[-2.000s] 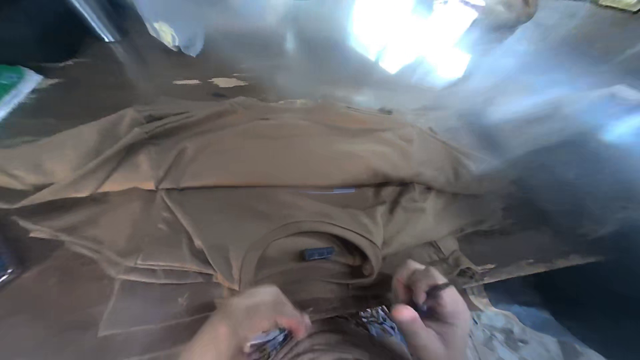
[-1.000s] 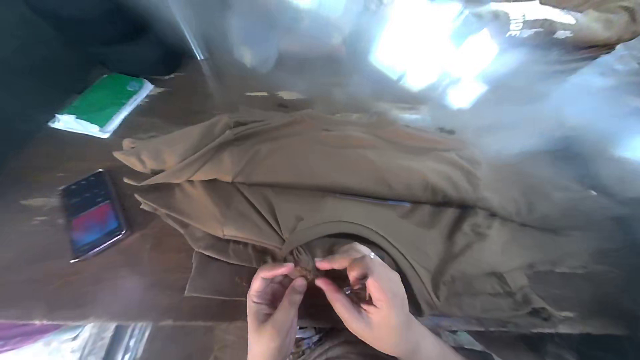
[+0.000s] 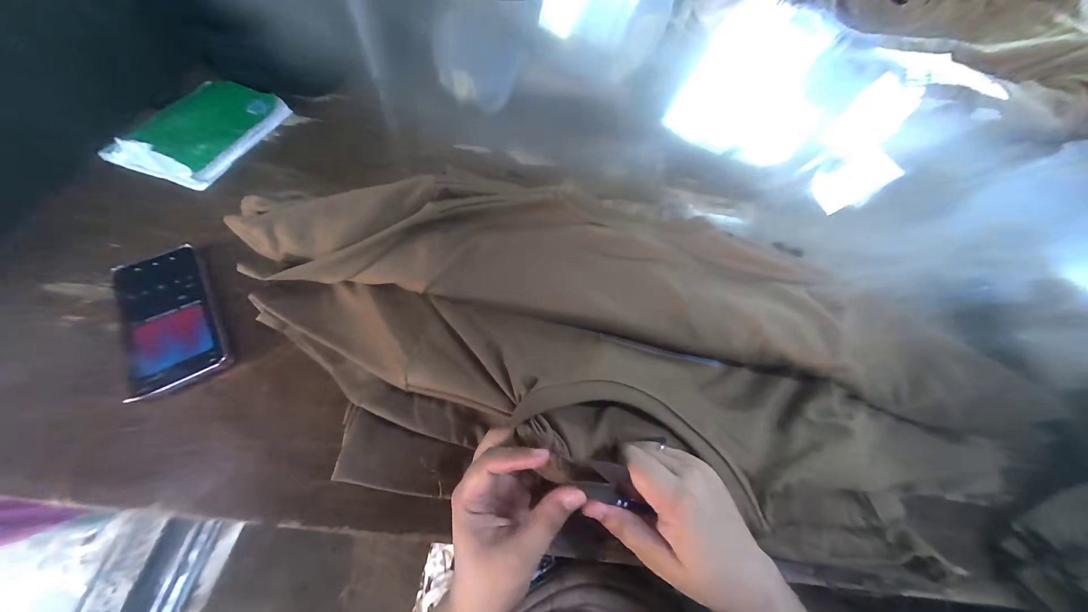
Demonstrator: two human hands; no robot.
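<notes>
A brown fabric garment (image 3: pixel 629 280) lies spread and creased over a dark wooden table, its rounded neckband (image 3: pixel 671 399) near the front edge. My left hand (image 3: pixel 510 510) pinches gathered brown fabric at the left part of the neck opening between thumb and fingers. Close beside it on the right, my right hand (image 3: pixel 680 510) is closed on a small dark piece at the neck, perhaps a label or a small tool; which one cannot be told. The two thumbs nearly meet. A ring-like glint shows on the right hand.
On the left of the table (image 3: pixel 280 467) lie a smartphone (image 3: pixel 172 323) with a lit screen and, farther back, a green-covered book or pad (image 3: pixel 204 127). More brown cloth (image 3: pixel 1003 42) rests at the far right. Bright glare covers the upper right.
Two seconds ago my hands were apart at the garment's front edge; now they are together at the neck opening. The view has shifted left, bringing the phone and green book fully into sight.
</notes>
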